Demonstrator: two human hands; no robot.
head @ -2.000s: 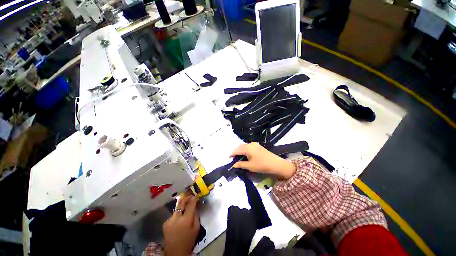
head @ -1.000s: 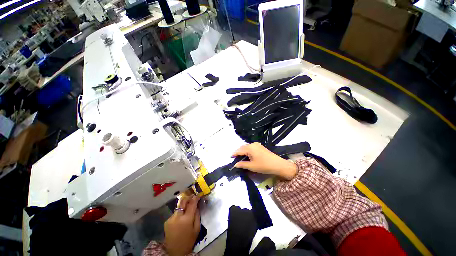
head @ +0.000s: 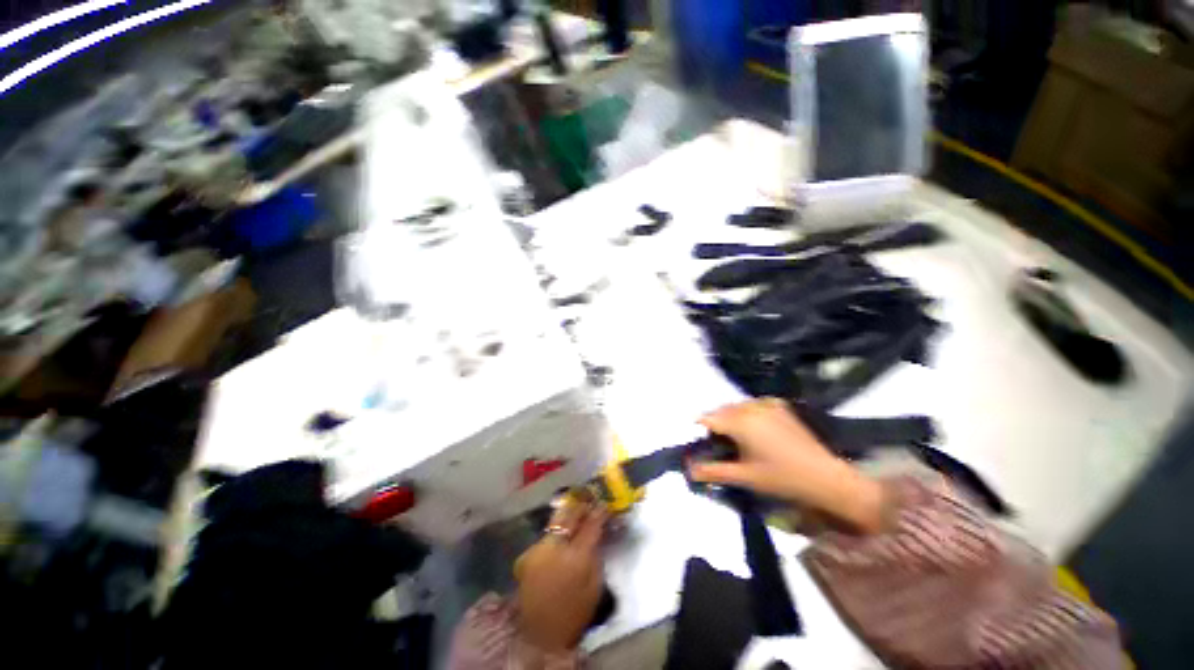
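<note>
The picture is blurred. A black strip runs from the yellow clamp part under the sewing machine head to my right hand, which pinches its right end. My left hand, with a ring on one finger, is at the near left side of the yellow part, fingertips close together; what they hold is hidden. Black fabric pieces lie at the near table edge. A heap of black strips lies right of the machine.
A large black cloth pile is left of the machine head. A white-framed screen stands at the table's back. A black coiled strap lies near the right edge. A cardboard box is behind on the right.
The view has swung, so the machine, table and hands appear further right and blurred. My right hand still holds the strip, and my left hand stays beside the yellow part.
</note>
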